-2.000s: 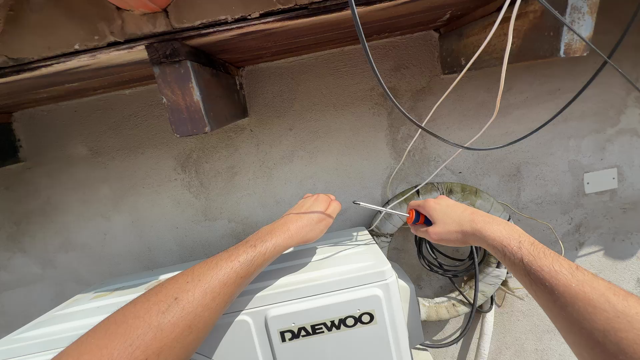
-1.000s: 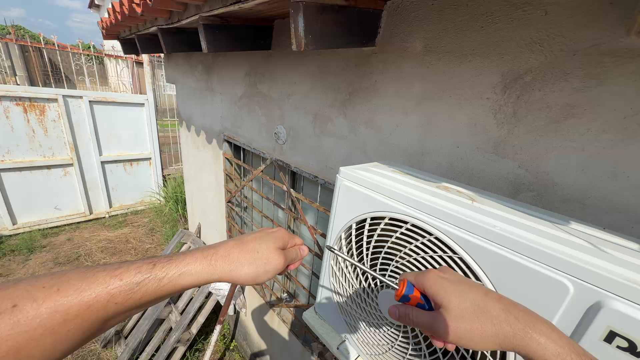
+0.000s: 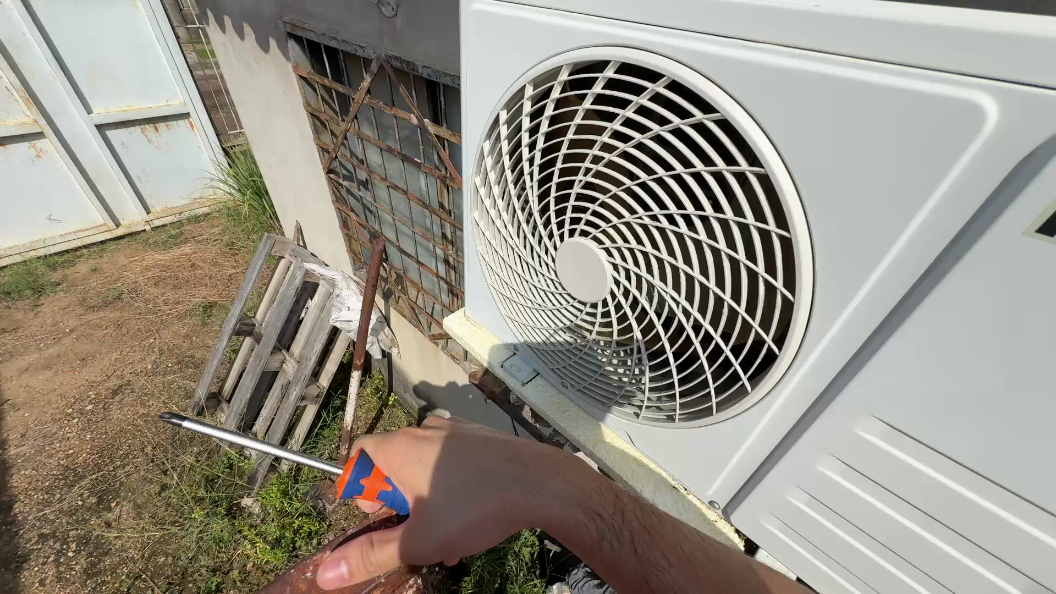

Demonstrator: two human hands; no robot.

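Note:
My right hand [image 3: 462, 487] holds a screwdriver [image 3: 256, 446] by its orange and blue handle, with the metal shaft pointing left. Below the fan grille [image 3: 643, 239] of a white air conditioner outdoor unit [image 3: 874, 223], the forearm reaches in from the lower right. Beneath the hand shows part of a rusty brown metal object [image 3: 330, 569]; whether the hand rests on it I cannot tell. My left hand is out of view.
A pale metal bracket [image 3: 594, 421] supports the unit. Beyond are a window with rusty bars [image 3: 388, 157], a weathered wooden pallet [image 3: 272, 338], a rusty pole [image 3: 363, 330] and a white metal gate [image 3: 91, 107]. Grass and bare soil lie at left.
My left hand, seen near the screwdriver tip a second ago, has left the view. The screwdriver stays in my right hand. The view has swung left and down from the wall and cables.

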